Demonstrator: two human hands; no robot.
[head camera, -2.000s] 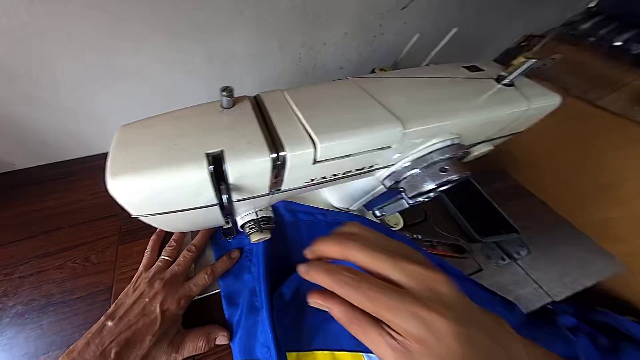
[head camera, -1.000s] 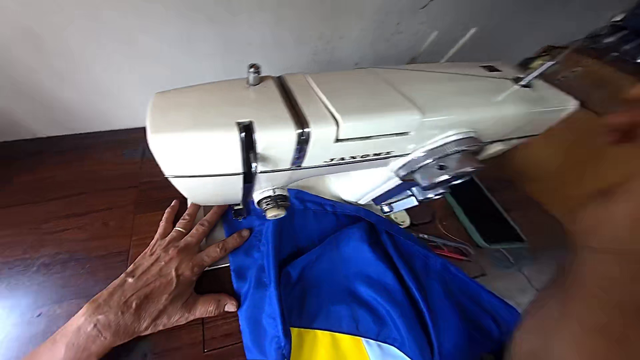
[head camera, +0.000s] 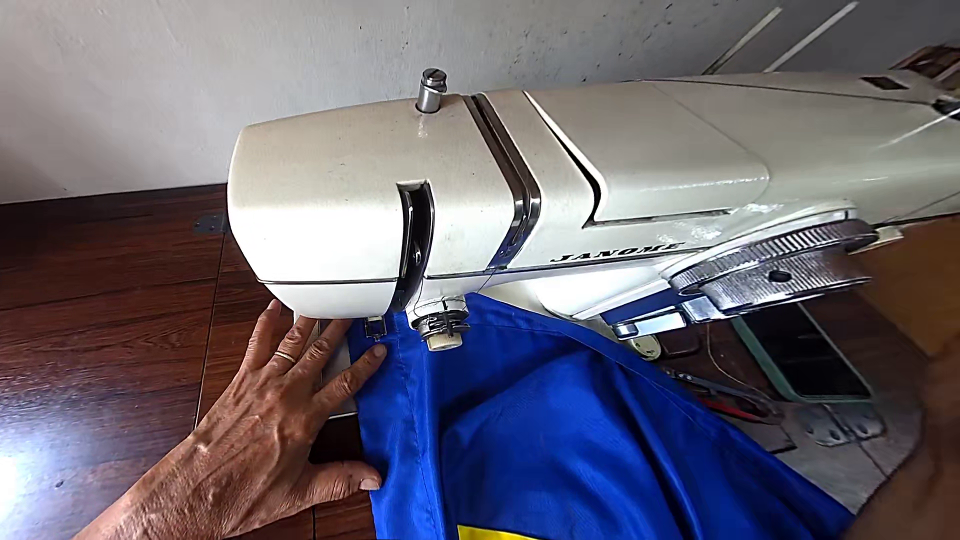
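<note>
A Janome sewing machine (head camera: 337, 202) in cream enamel stands over blue satiny fabric (head camera: 540, 420), which has a yellow part (head camera: 495, 533) at the bottom of the view. My left hand (head camera: 292, 412) lies palm down at the fabric's left edge, fingers spread, with a ring on one finger. Its index fingertip touches the cloth just below the presser foot (head camera: 375, 327), and its thumb tip rests at the cloth's edge. Other fingertips reach beneath the machine head. Only a blurred part of my right arm (head camera: 915, 457) shows at the right edge; my right hand is out of view.
Right of the fabric lie a phone (head camera: 802, 352) in a green case and a red-handled cutting tool (head camera: 727, 401), partly covered by cloth. A metal hinge plate (head camera: 844, 424) is near them. Dark wooden tabletop (head camera: 97, 300) extends left, and a grey wall (head camera: 225, 60) rises behind.
My right hand was over the fabric two seconds ago and has moved off it to the right, out of view. My left hand stays beside the presser foot.
</note>
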